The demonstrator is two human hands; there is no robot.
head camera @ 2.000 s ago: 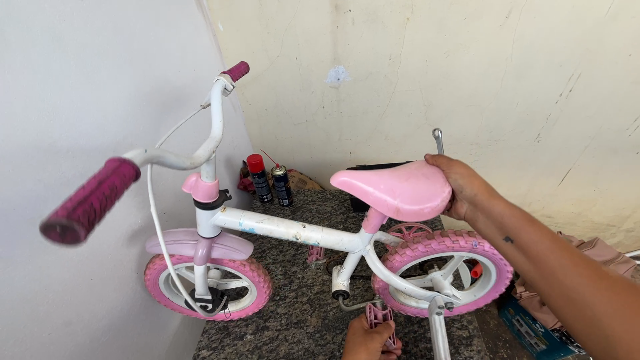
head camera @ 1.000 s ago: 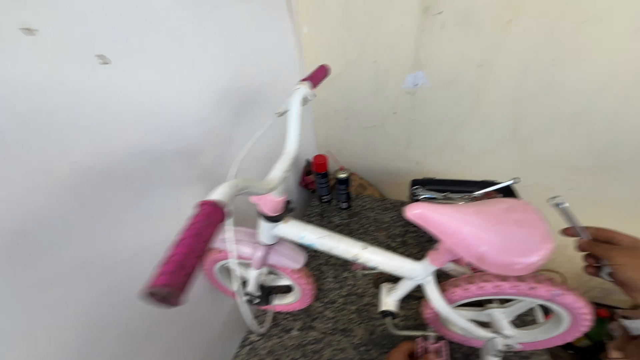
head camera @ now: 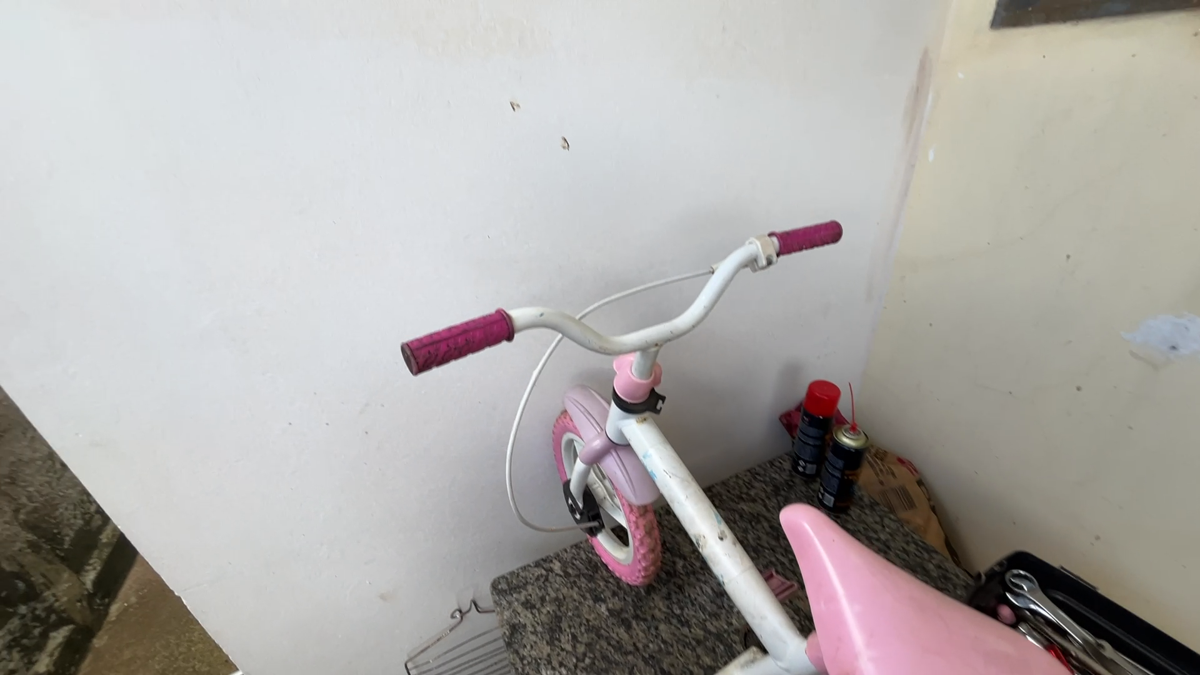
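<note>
Neither my left hand nor my right hand shows in the head view. A small child's bicycle with a white frame (head camera: 717, 544) stands on a speckled granite slab (head camera: 553, 609). Its white handlebar (head camera: 647, 336) has magenta grips, the nearer one (head camera: 457, 343) at the left. A white brake cable (head camera: 512, 441) loops down to the pink front wheel (head camera: 641, 548), under a lilac mudguard (head camera: 614, 459). The pink saddle (head camera: 900, 600) is cut off by the bottom edge; the rear wheel is out of view. A pink pedal (head camera: 778, 585) shows partly behind the frame tube.
Two spray cans, one red-capped (head camera: 814, 431) and one with a thin red straw (head camera: 843, 469), stand in the wall corner beside a brown paper bag (head camera: 900, 492). A black tray (head camera: 1106, 600) holds wrenches (head camera: 1050, 605) at right. A wire rack (head camera: 459, 647) is below the slab's left edge.
The view has swung far left. Both hands, seen earlier by the saddle with a wrench and low by the pedal, are out of frame. The handlebar has turned relative to the frame.
</note>
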